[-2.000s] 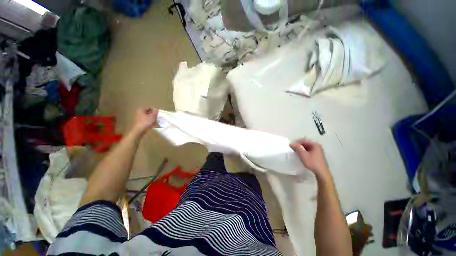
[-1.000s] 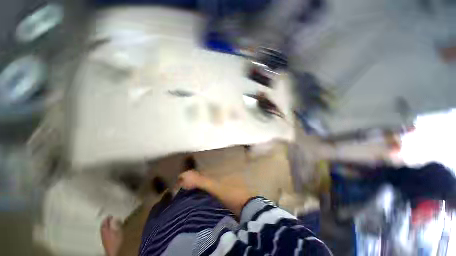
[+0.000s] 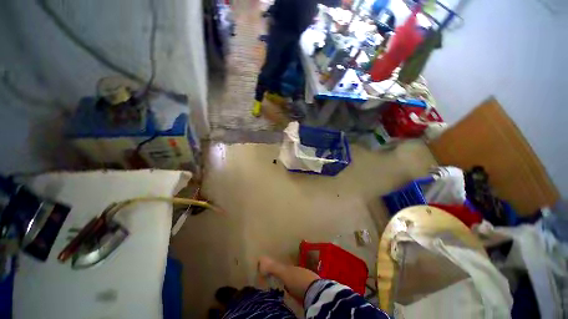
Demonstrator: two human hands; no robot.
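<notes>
My right hand (image 3: 266, 266) is small and blurred at the lower middle, in front of my body; I see no cloth in it, and its finger pose is unclear. My left hand is out of the picture. The steam iron (image 3: 103, 247) lies on the cream padded table (image 3: 134, 280) at the left, with its yellow-tan hose (image 3: 159, 199) trailing right past the table edge. A blue crate (image 3: 330, 149) stands on the floor ahead, with white cloth (image 3: 298, 152) draped over its left part.
A black iron rest (image 3: 45, 227) is on the table's left side. A red plastic stool (image 3: 336, 266) and a rounded wooden-rimmed piece with pale cloth (image 3: 391, 243) are at the right. A person (image 3: 283, 50) stands beyond, near a cluttered table. Cardboard (image 3: 498, 149) leans at the right wall.
The view has swung away from the table to the floor and doorway. The white piece held between both hands two seconds ago no longer shows in them. My left hand has left the picture.
</notes>
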